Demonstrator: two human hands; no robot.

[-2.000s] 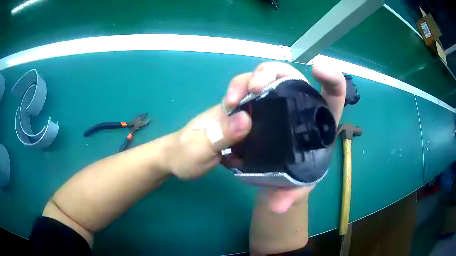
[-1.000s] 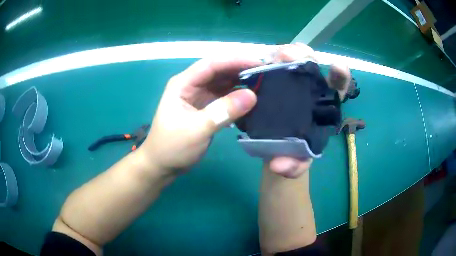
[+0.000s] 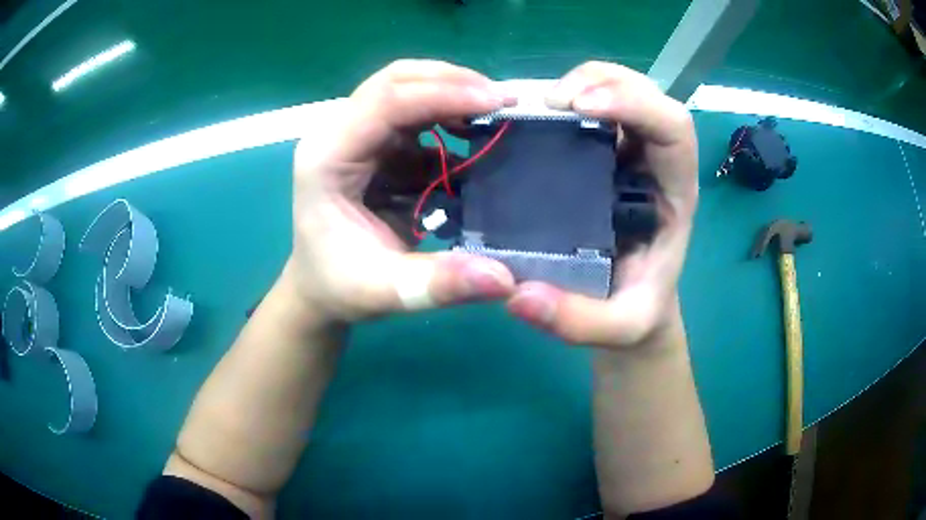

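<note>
A black housing [image 3: 538,188] is held up between both hands, its flat panel facing me and a short stub at its right side. A silver mesh cover [image 3: 564,272] lies along its lower edge and shows along its top edge too. My left hand [image 3: 355,203] grips the left side, with the thumb on the lower mesh and a pale band on the thumb. My right hand [image 3: 650,203] grips the right side, thumb on the lower mesh. Red lead wires [image 3: 443,178] with a white connector [image 3: 435,220] hang at the left of the panel.
Loose C-shaped mesh covers [image 3: 127,279] lie on the green bench [image 3: 426,427] at left. A claw hammer [image 3: 792,345] lies at right, with a spare black unit [image 3: 762,154] behind it. A white edge strip [image 3: 203,152] and a grey post [image 3: 701,46] stand beyond. The pliers are almost wholly hidden behind my left arm.
The housing has turned so its panel faces me squarely. My left hand has moved from the panel to the left side, and both thumbs now press the lower mesh. The view has shifted right-to-left objects rightward.
</note>
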